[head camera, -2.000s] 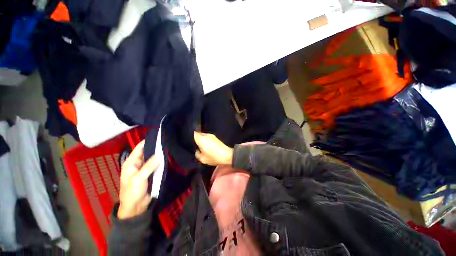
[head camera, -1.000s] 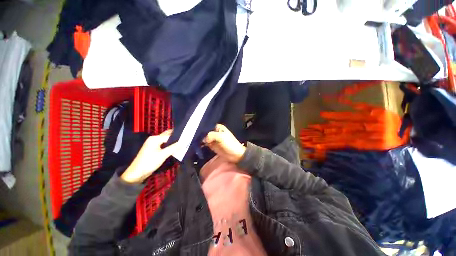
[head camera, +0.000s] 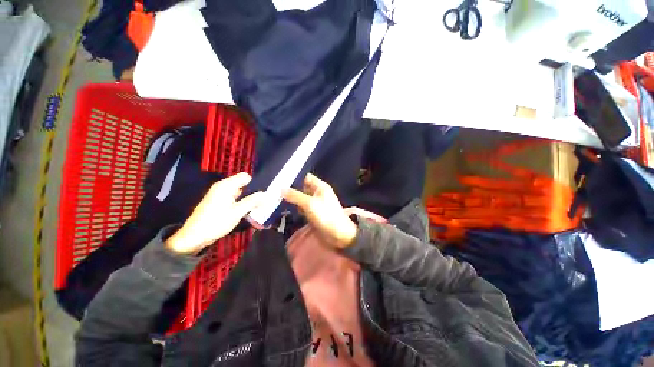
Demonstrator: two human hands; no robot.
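Observation:
A navy garment panel [head camera: 294,79] hangs from the white table over its front edge to my lap. A long white strip [head camera: 315,132] runs diagonally along it, from the table down to its lower end near my body. My left hand [head camera: 219,215] holds the panel's lower end beside the strip, thumb and fingers at its left edge. My right hand [head camera: 323,209] is at the strip's right side, fingers spread and touching or just over the cloth; whether it grips is unclear.
A red slotted basket [head camera: 100,186] with dark pieces stands at the left. Black-handled scissors [head camera: 465,20], a white machine marked "brother" [head camera: 584,25] and a dark phone-like rectangle [head camera: 601,107] are on the table [head camera: 444,79]. Orange pieces [head camera: 495,197] lie under the table at the right.
The view has swung from the left pile to the front. The panel and strip now stretch straighter between table and lap. My right hand has opened its fingers and moved next to the strip.

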